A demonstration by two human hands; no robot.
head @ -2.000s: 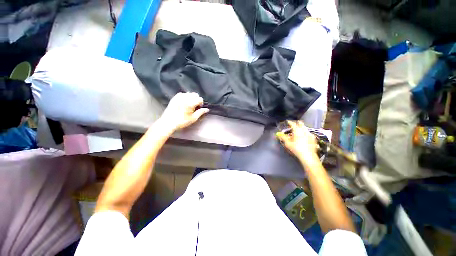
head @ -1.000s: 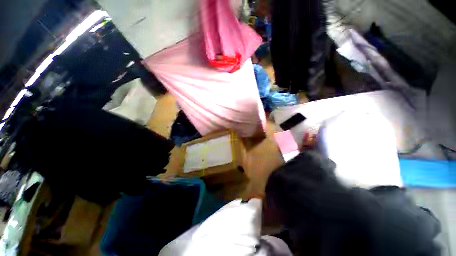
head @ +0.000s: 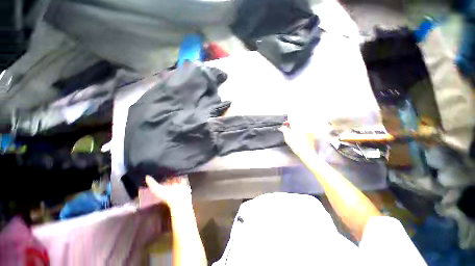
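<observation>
A dark grey garment [head: 166, 124] lies over the white padded board [head: 234, 162], its bulk at the left and a narrow sleeve-like part stretched to the right. My left hand [head: 169, 188] is at its lower left edge, with the cloth pinched at the fingers; the hand is blurred. My right hand [head: 296, 139] grips the right end of the narrow part. The iron [head: 364, 148], with an orange-brown handle, rests at the right end of the table, apart from my right hand.
Another dark garment [head: 286, 39] lies at the far side of the table. A blue object [head: 190, 49] stands behind the main garment. Pink cloth [head: 104, 236] hangs at the lower left. Grey cloth [head: 140, 36] fills the upper left. A pale cloth [head: 450, 83] is at the far right.
The view swung left and came back. The garment now lies further left, with a narrow part drawn out. My right hand has left the iron and holds the cloth; my left hand is lower.
</observation>
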